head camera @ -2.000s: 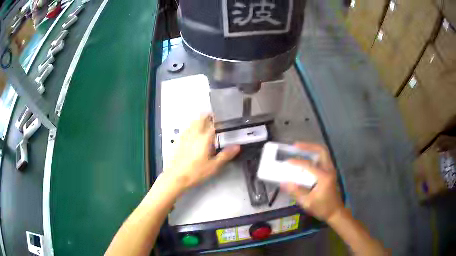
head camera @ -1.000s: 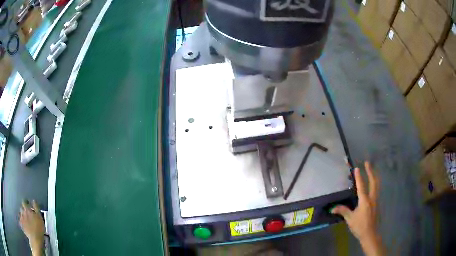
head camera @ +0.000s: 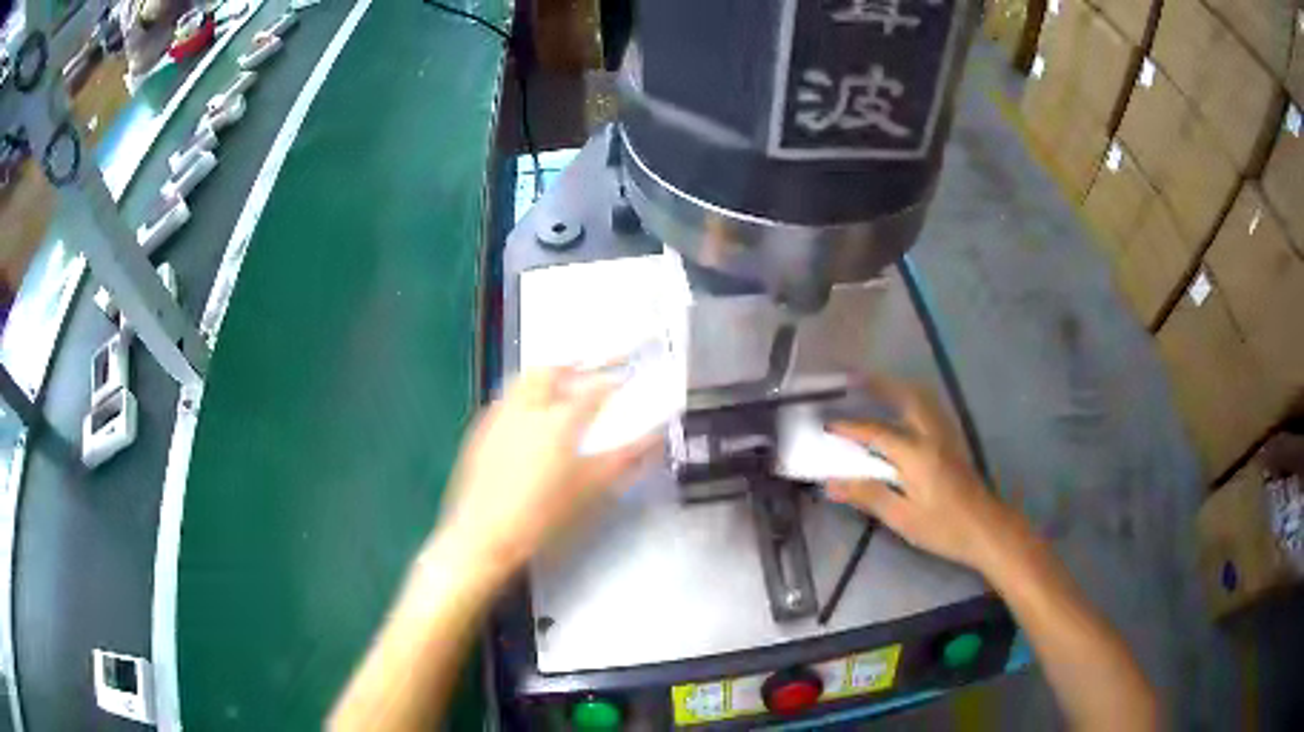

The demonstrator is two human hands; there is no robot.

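Note:
My right hand (head camera: 922, 472) grips a white plastic housing (head camera: 830, 449) at the right end of the dark fixture (head camera: 727, 438). The left part of the fixture shows dark metal with no white part in it. My left hand (head camera: 522, 451) is left of the fixture, above the base plate (head camera: 608, 608), blurred. It holds a white piece (head camera: 632, 408) between thumb and fingers, which looks like another housing; its details are blurred. The silver horn (head camera: 815, 336) stands above and behind the fixture, under the black welding head (head camera: 787, 129).
A slotted clamp bar (head camera: 784, 551) runs from the fixture toward me, with a hex key (head camera: 850, 572) beside it. The front panel has green buttons (head camera: 598, 714) and a red button (head camera: 791, 692). Housings (head camera: 109, 426) lie on the conveyor (head camera: 72, 558) at left. Cartons (head camera: 1216, 300) stand at right.
My left hand has come from the conveyor to beside the fixture with a white piece. My right hand has left the right green button and taken hold of a housing at the fixture.

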